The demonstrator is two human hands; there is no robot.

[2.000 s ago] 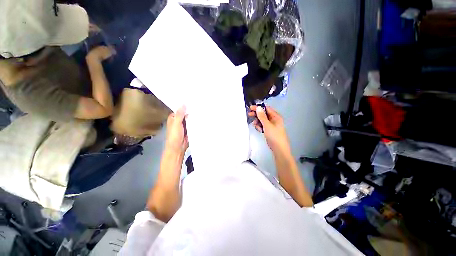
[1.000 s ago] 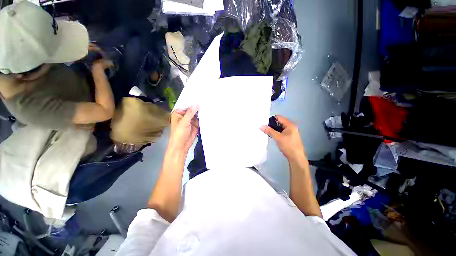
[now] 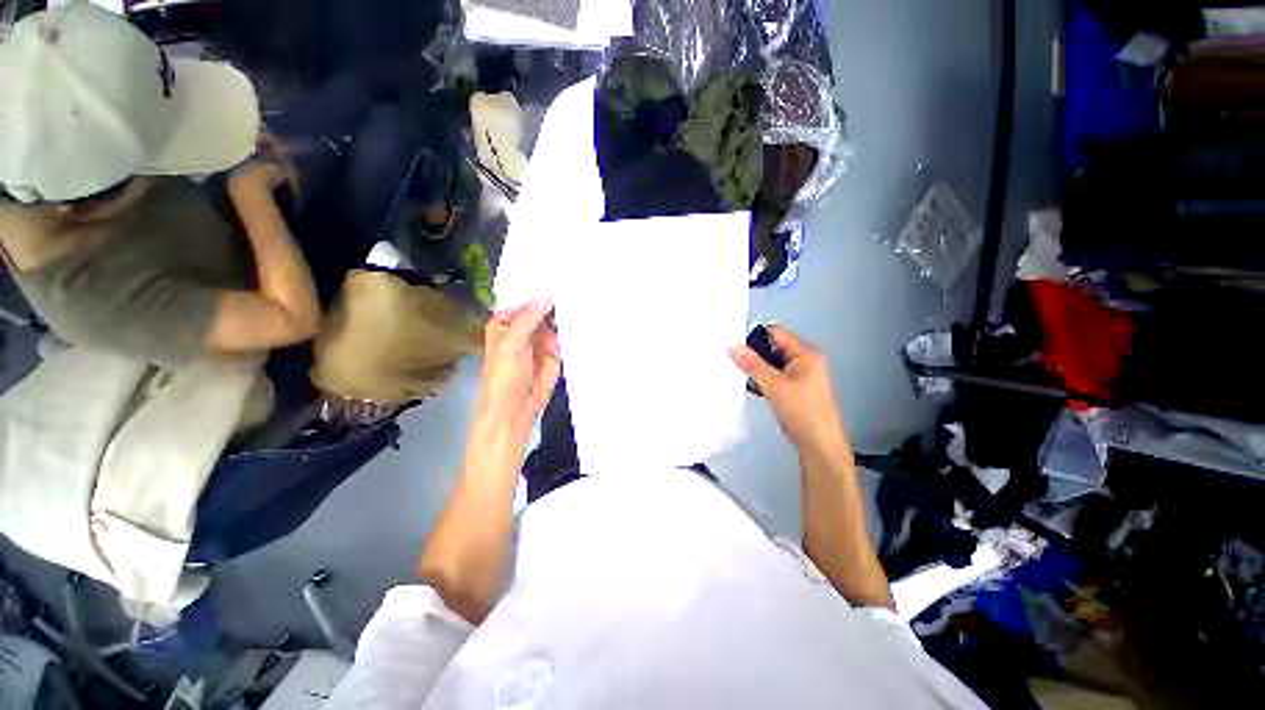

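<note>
White paper sheets [image 3: 659,340] are held in front of my body, washed out by glare so no print can be read. My left hand [image 3: 522,364] grips their left edge, and another white sheet [image 3: 552,208] extends up and away behind that hand. My right hand [image 3: 791,377] is at the right edge of the front sheet, with a small black object [image 3: 759,344] in its fingers. Whether the right fingertips also pinch the paper cannot be told.
A person in a pale cap [image 3: 111,104] sits at the left. Clear plastic bags [image 3: 798,104] and dark green cloth [image 3: 724,136] lie ahead. Tan cloth [image 3: 382,340] is at the left. A red item [image 3: 1075,333] and dark clutter are at the right.
Since the earliest frame, the sheets have been lowered and separated, and my right hand has come to the front sheet's right edge. Over the last second they have barely moved.
</note>
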